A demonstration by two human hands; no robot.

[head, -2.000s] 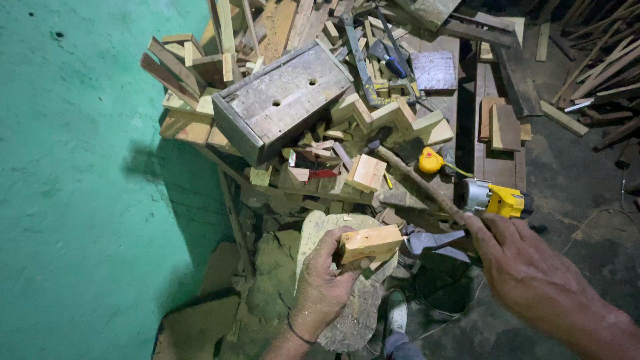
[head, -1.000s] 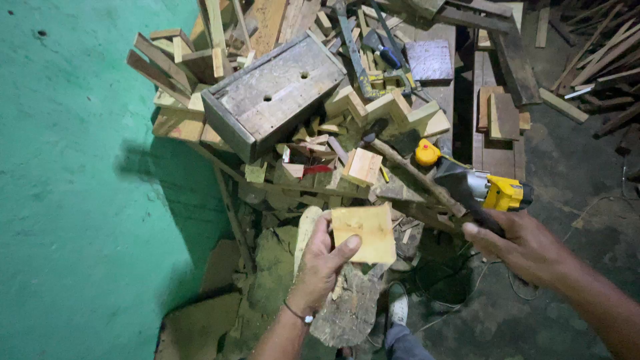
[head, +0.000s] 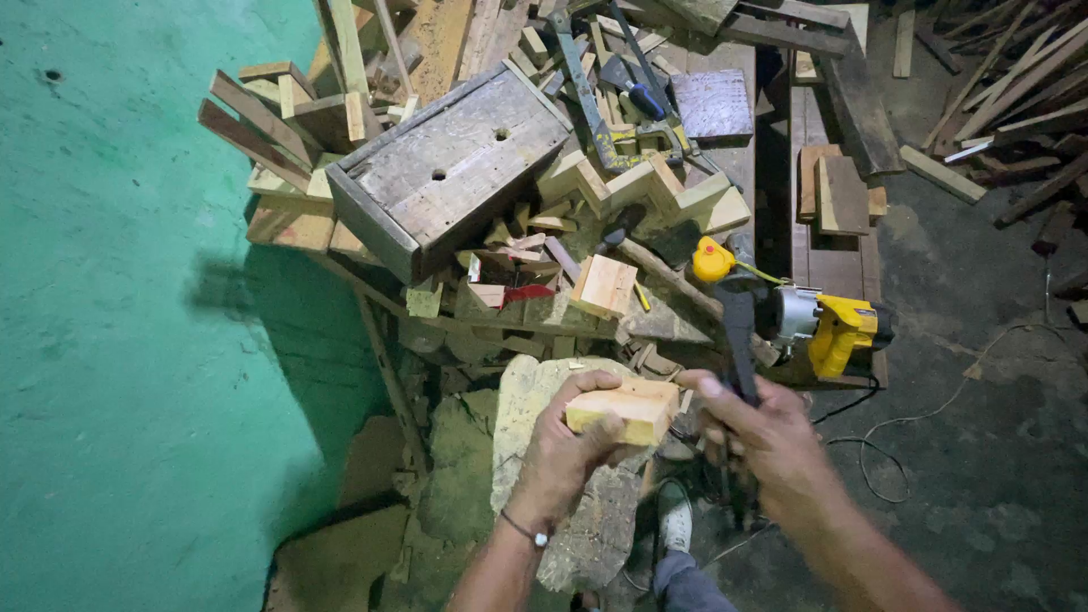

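My left hand (head: 569, 450) grips a small wood block (head: 625, 410) between thumb and fingers, above a large stump-like chopping block (head: 544, 391). Just to the right, my right hand (head: 756, 425) is closed around a dark tool (head: 739, 340), its upper part pointing up; motion blur leaves its exact kind unclear. The index finger of that hand reaches toward the right end of the block. Beyond both hands, a second squared wood block (head: 605, 286) lies on the cluttered workbench beside a yellow pencil (head: 642, 296) and a hammer with a wooden handle (head: 676, 280).
The bench holds a wooden box (head: 463, 161) with two holes, a zigzag wood piece (head: 650, 191), a hacksaw (head: 586, 93), a yellow tape measure (head: 712, 259) and a yellow power tool (head: 841, 331). A green wall (head: 153, 340) stands left. A cord (head: 884, 433) lies on the floor at right.
My left hand has turned the wood block from its broad face to a side edge. The dark tool in my right hand has swung to a more upright position beside it.
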